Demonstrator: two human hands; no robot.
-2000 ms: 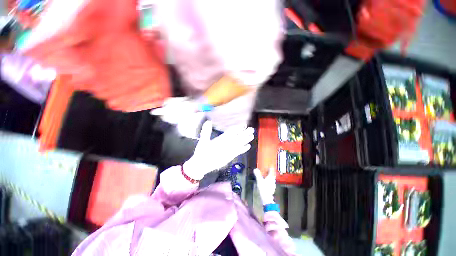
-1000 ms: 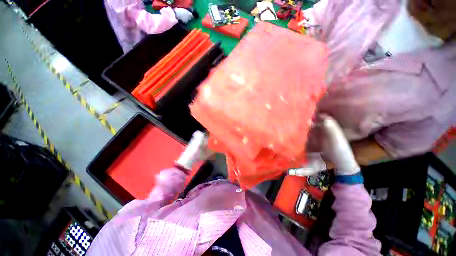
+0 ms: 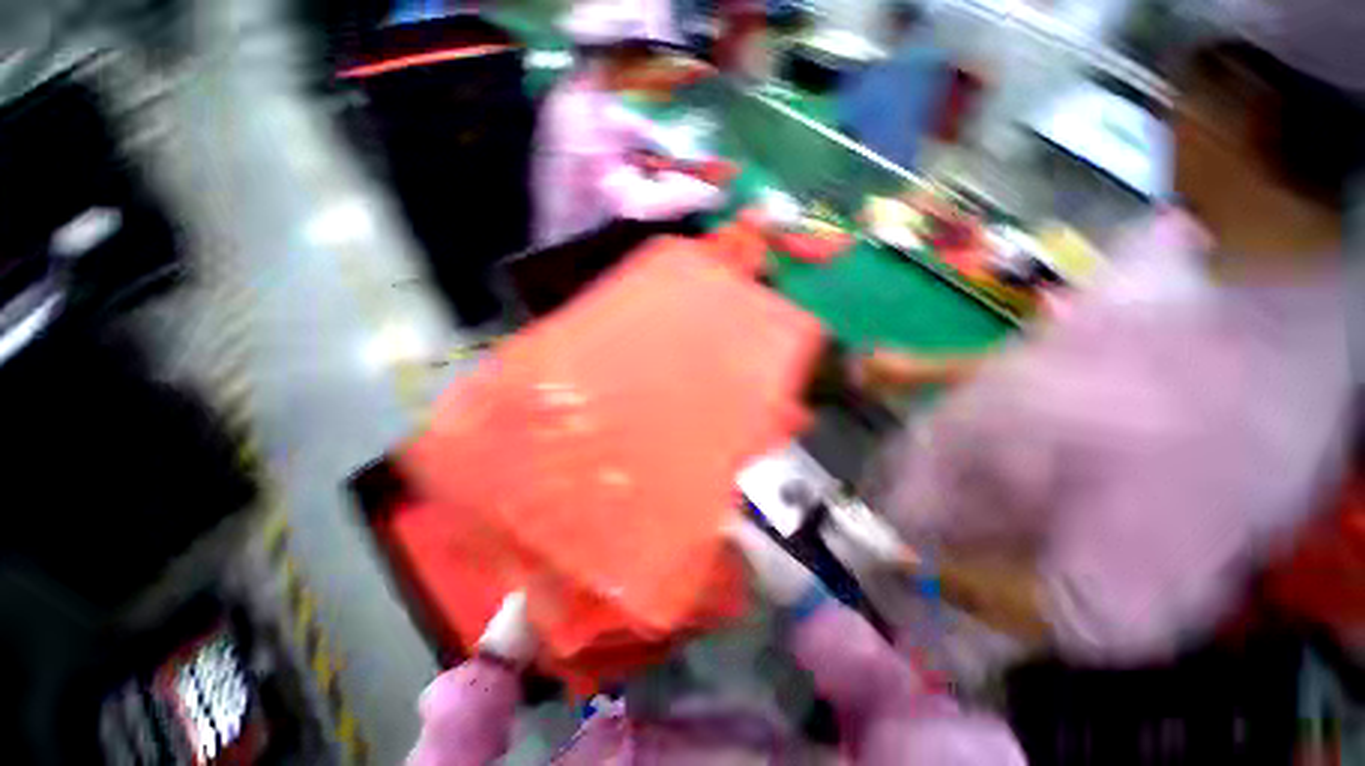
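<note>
A thick stack of red-orange foam separator sheets is held up in front of me; the view is blurred. My left hand, white-gloved, is at the stack's near left edge. My right hand, also gloved and blurred, is at its near right side, with a blue band at the cuff. The fingers of both hands are mostly hidden by the stack. A black tote with a red sheet inside shows partly behind the stack's lower left.
A person in a pink smock stands close on the right, a gloved hand near my right hand. Another person in pink is at the green bench. Yellow-black floor tape runs on the left beside dark bins.
The view has swung, showing more of the room ahead. The foam stack now sits further left in view, over the tote with the red sheet. Both hands have stayed at the stack.
</note>
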